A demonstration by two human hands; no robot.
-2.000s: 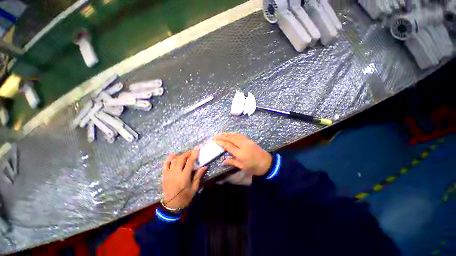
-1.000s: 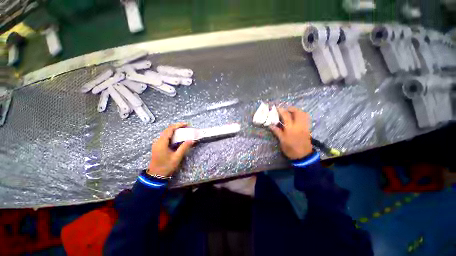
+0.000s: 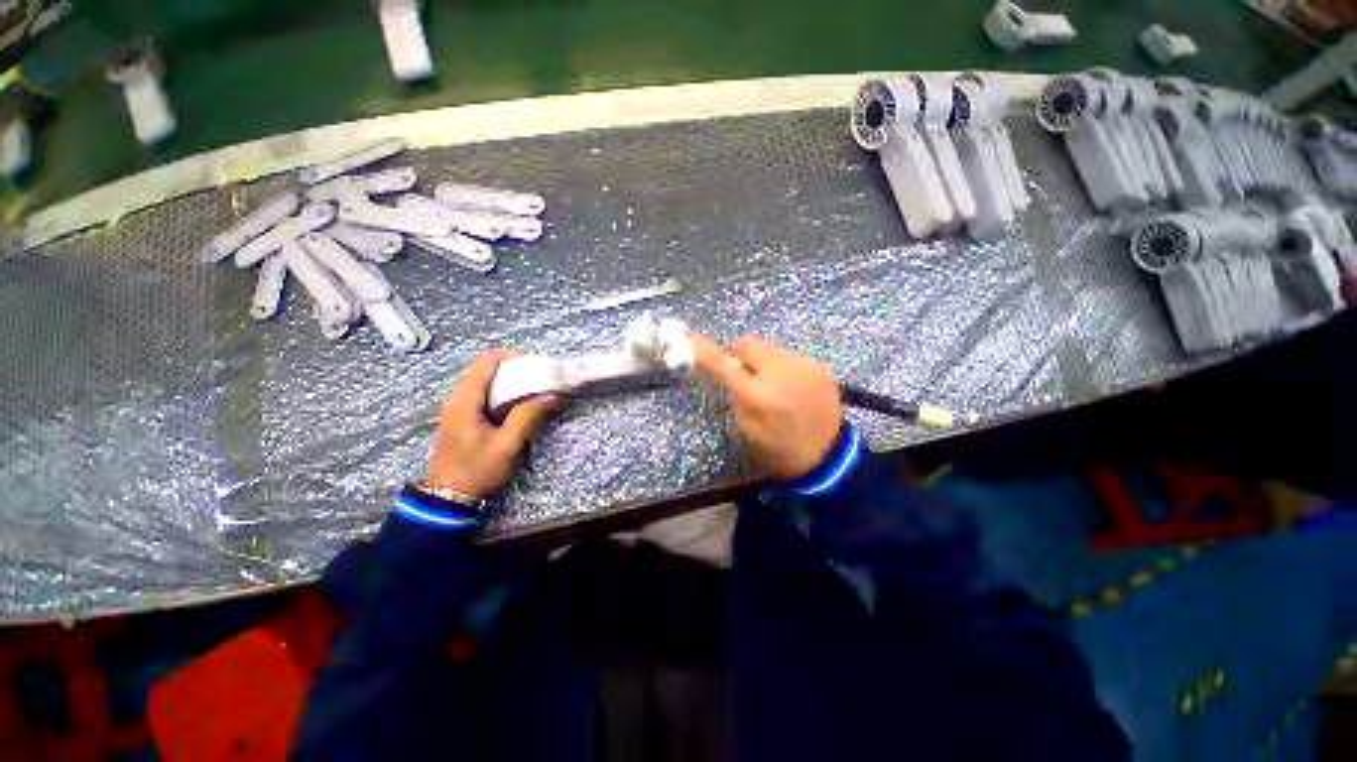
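A white handheld fan unit lies lengthwise on the silvery bubble wrap, its wider end at the left. My left hand grips that wider end between thumb and fingers. My right hand holds the small mallet near its head, palm down. The mallet's white two-lobed head is over the right end of the handle; whether it touches is unclear. The mallet's dark shaft with a yellow tip sticks out to the right of my right hand.
Loose handle covers lie piled at the left. A thin pale strip lies beyond the unit. Fans stand in rows at the back right, more at the far right. A green conveyor with single fans runs behind the bench edge.
Since the first frame, the unit has gone from both hands to my left hand alone. My right hand took hold of the mallet and moved its head left, over the handle's end.
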